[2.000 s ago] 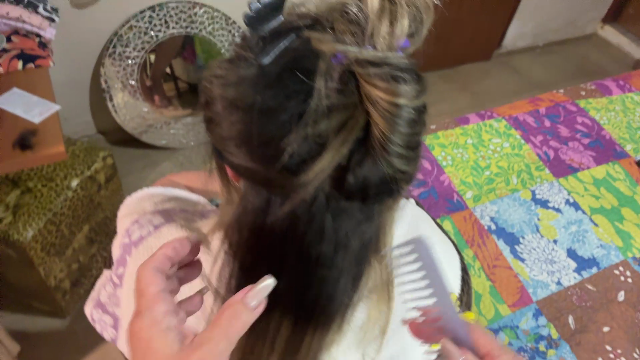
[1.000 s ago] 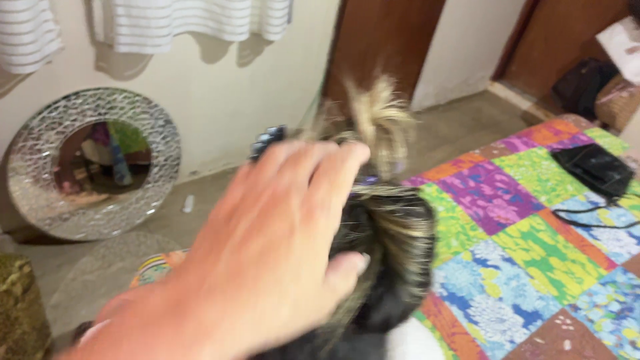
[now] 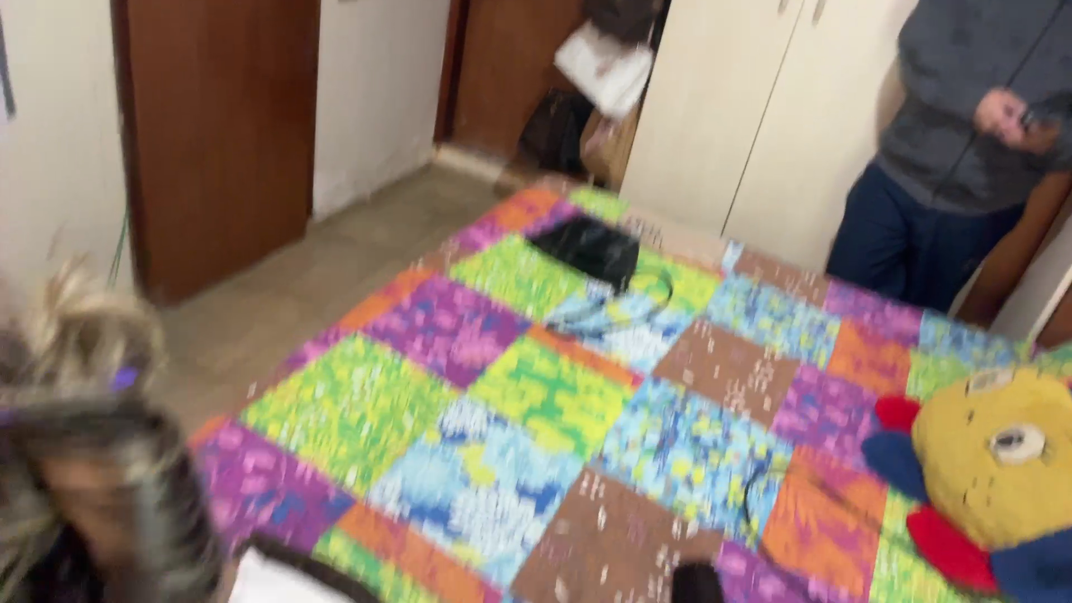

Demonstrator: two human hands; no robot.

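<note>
Neither of my hands shows in the head view at this moment. At the left edge, blurred, is the back of a seated person's head of dark, blond-streaked hair (image 3: 126, 486), with blond ends gathered up on top and a purple hair tie (image 3: 125, 378). Below and to the right of the hair, a white thing with a dark edge (image 3: 280, 582) shows in part. The end of a dark object (image 3: 697, 582), too cut off to name, lies at the bottom edge.
A bed with a patchwork bedspread (image 3: 544, 402) fills the middle. On it are a black bag (image 3: 590, 249) with a cord, a thin dark cable (image 3: 804, 473) and a yellow plush toy (image 3: 988, 452). A person in a grey jacket (image 3: 963, 109) stands beyond, near a pale wardrobe (image 3: 729, 100).
The view has swung far to the right, toward the bed. The hand that was over the hair a second ago is out of sight, as is the comb seen two seconds ago.
</note>
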